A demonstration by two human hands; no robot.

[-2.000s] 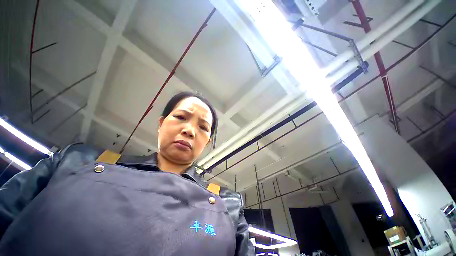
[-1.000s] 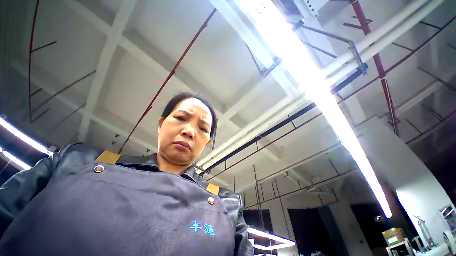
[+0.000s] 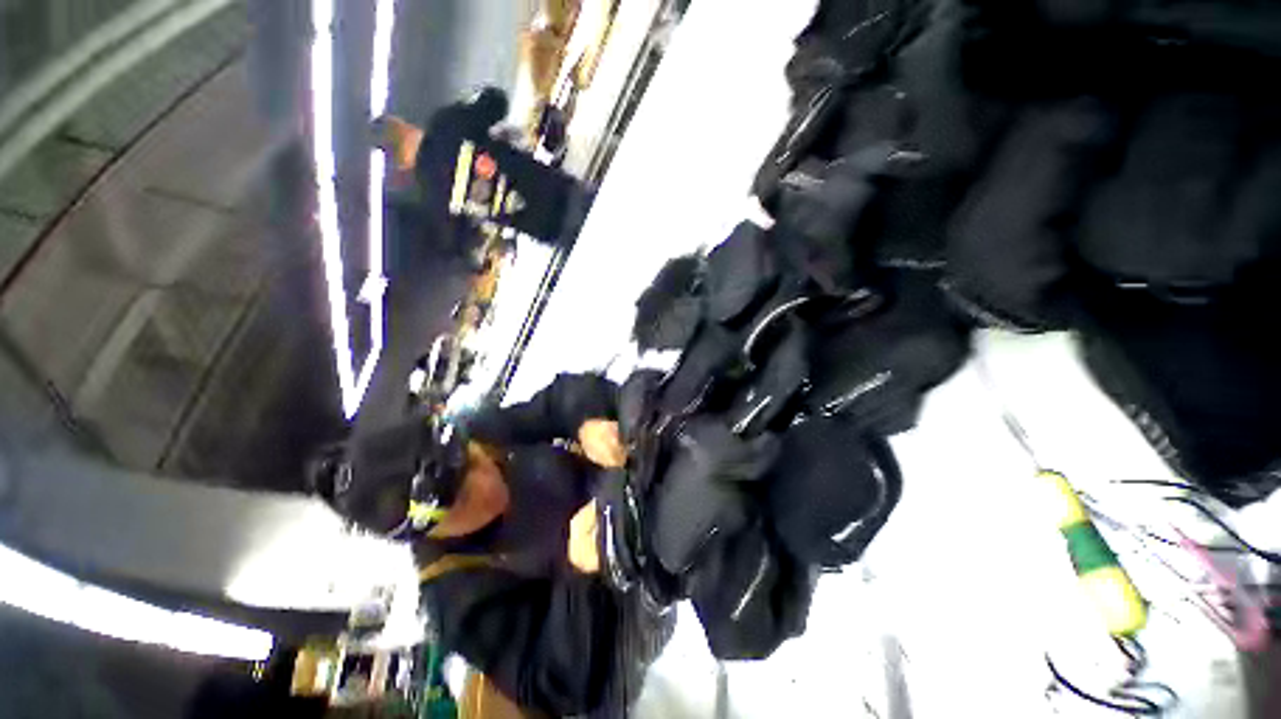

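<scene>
A large heap of small black pouches (image 3: 717,492) with thin shiny lines along their edges lies on the white tabletop (image 3: 955,562), which shows sideways and blurred. More black pieces (image 3: 1026,183) fill the upper right. A yellow-green handled tool (image 3: 1096,555) with a thin metal tip lies beside the heap at the lower right. Neither of my hands can be seen.
A person in black (image 3: 520,562) is at the far side of the heap, hands at its edge. Another person in dark clothes (image 3: 492,176) is farther off. A black cord (image 3: 1117,688) and a pink-handled item (image 3: 1222,583) lie near the tool.
The view has swung from a person in a dark apron under the ceiling to the tabletop with the black heap, now turned sideways. The aproned person is out of view.
</scene>
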